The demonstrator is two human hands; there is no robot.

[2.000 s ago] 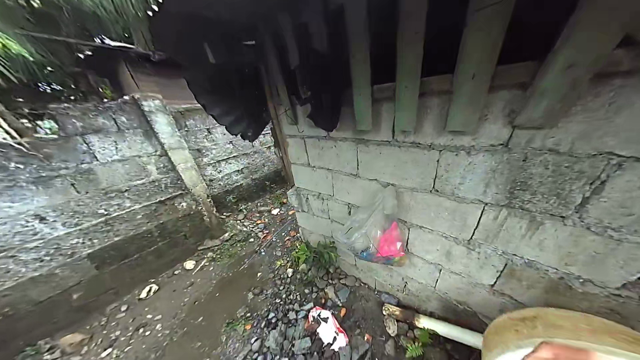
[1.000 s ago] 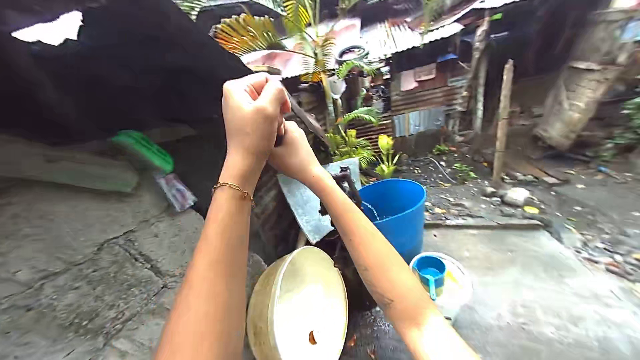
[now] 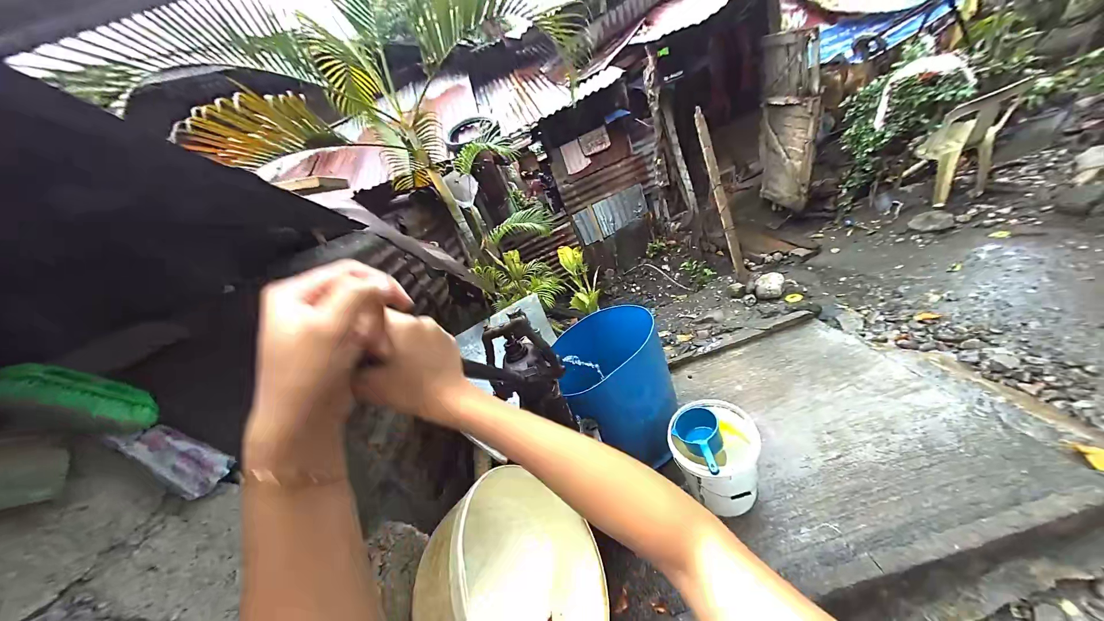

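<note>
Both my hands are closed on the handle of a dark metal hand water pump (image 3: 535,366). My left hand (image 3: 323,336) grips the handle's end, and my right hand (image 3: 414,358) is just beside it, nearer the pump body. Water runs from the pump into a tall blue plastic bucket (image 3: 625,392) behind it. To the right of that stands a white bucket (image 3: 720,496) with a blue plastic dipper (image 3: 697,431) in its top. A large cream-coloured basin (image 3: 526,552) is below my right forearm.
A green object (image 3: 78,397) and a plastic packet (image 3: 177,461) lie on the concrete ledge at left. The concrete slab (image 3: 828,431) extends to the right, with stones beside it. A wooden post (image 3: 720,194), a palm (image 3: 448,198) and a plastic chair (image 3: 970,142) stand farther back.
The view has swung from a block wall to the pump. Since one second ago, both hands have moved down with the pump handle. Water was flowing then too.
</note>
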